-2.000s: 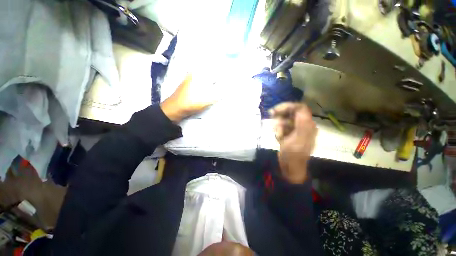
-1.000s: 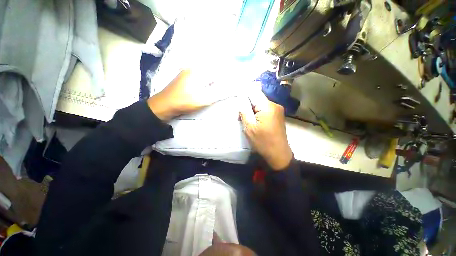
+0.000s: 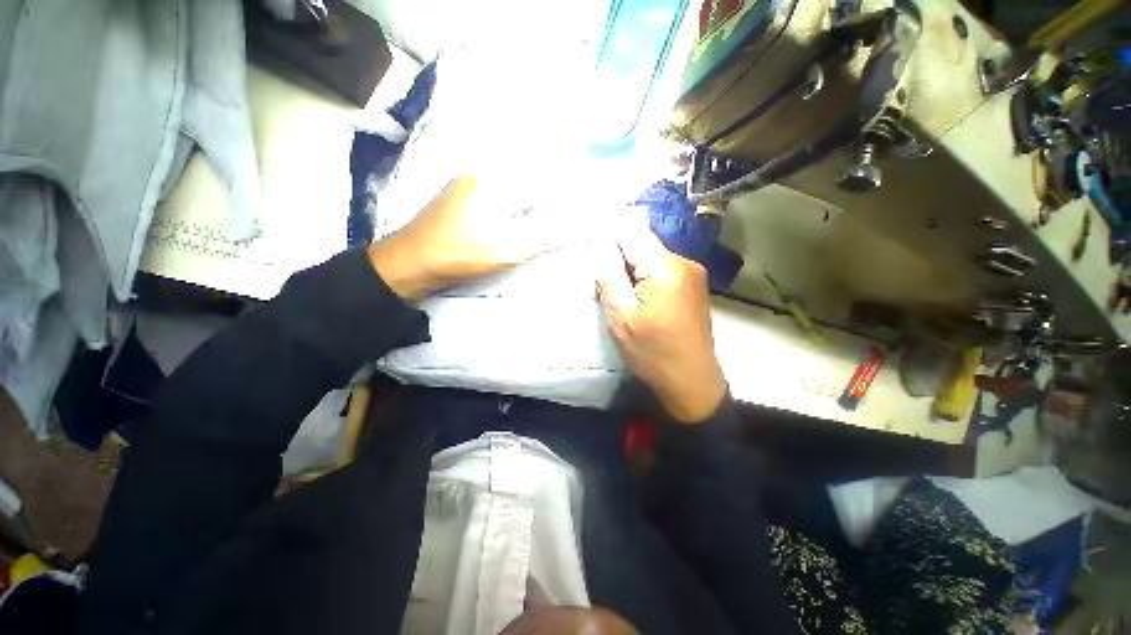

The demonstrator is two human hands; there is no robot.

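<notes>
A pale grey quilted panel (image 3: 509, 341) lies on the machine table in front of me, its upper part bleached white by the lamp. My left hand (image 3: 440, 246) lies flat on the panel's left side, fingertips lost in glare. My right hand (image 3: 667, 325) is at the panel's right edge, thumb and fingers pinched together on it. Navy fabric (image 3: 690, 233) is bunched right of the panel, and more shows at its left edge. The needle area is hidden in glare.
The cream sewing machine (image 3: 980, 149) stands on the right. A red lighter (image 3: 864, 377) and a yellow-handled tool (image 3: 956, 382) lie at the table's right front. Cut grey pieces (image 3: 93, 137) hang at the left. A turquoise strip (image 3: 635, 75) lies beyond the panel.
My right hand, raised and blurred two seconds ago, has come left onto the panel's right edge. My left hand has stayed on the panel. The last second shows little change.
</notes>
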